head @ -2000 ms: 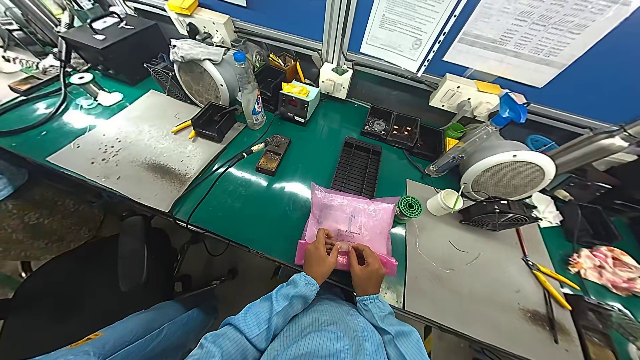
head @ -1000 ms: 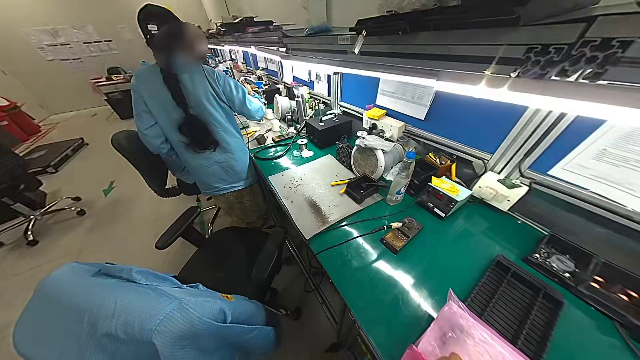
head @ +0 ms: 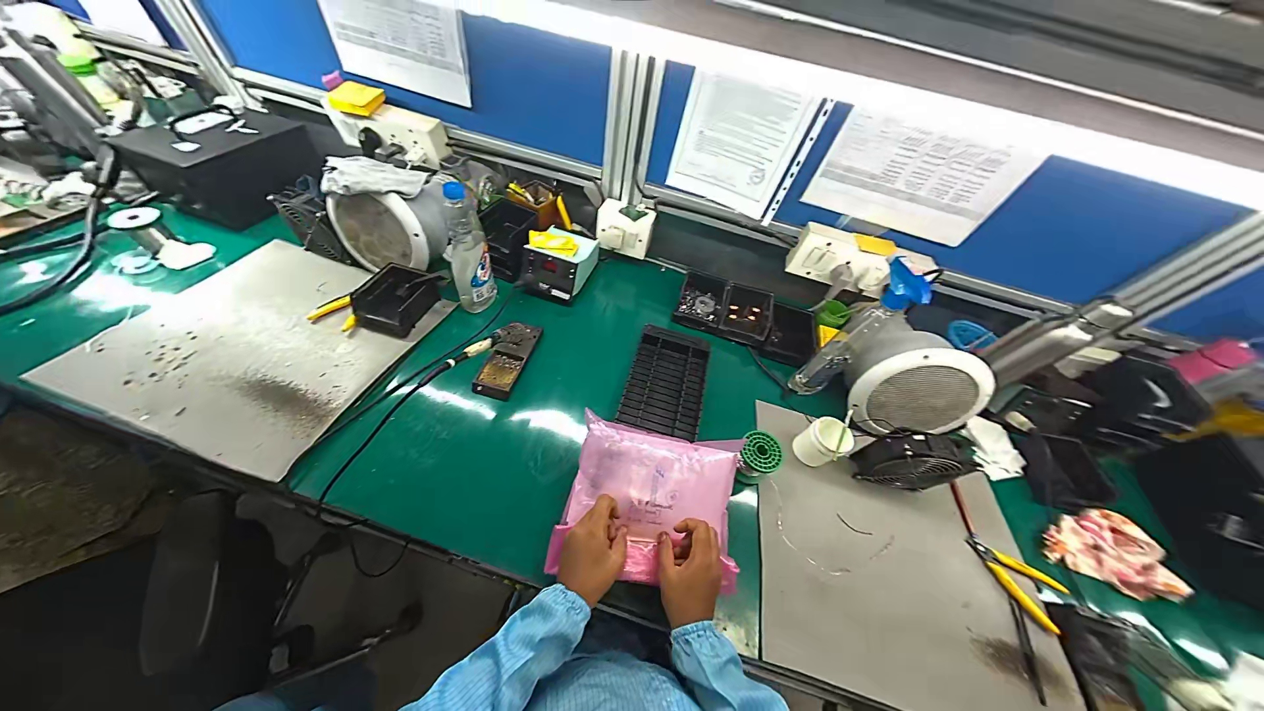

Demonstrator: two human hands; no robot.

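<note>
A pink plastic bag (head: 647,479) with handwriting on it lies at the front edge of the green bench, its near edge folded over. My left hand (head: 594,553) grips the folded edge left of its middle, thumb and fingers close together. On the right part of the same fold rests my right hand (head: 689,565), its fingers curled at the plastic. Just beyond the bag is a black slotted tray (head: 664,383), partly covered by the bag's far edge. A green-ended spool (head: 760,453) touches or nearly touches the bag's right side.
Left are a soldering iron (head: 478,348) on its stand (head: 509,361), a grey mat (head: 222,360) and a plastic bottle (head: 471,252). At right, another mat (head: 839,583) bears a white cup (head: 823,441), a small fan (head: 913,460) and yellow-handled pliers (head: 1017,583).
The view has swung left toward a standing person and an office chair, then back to the bag. Both hands are at the bag's near fold, much as two seconds ago.
</note>
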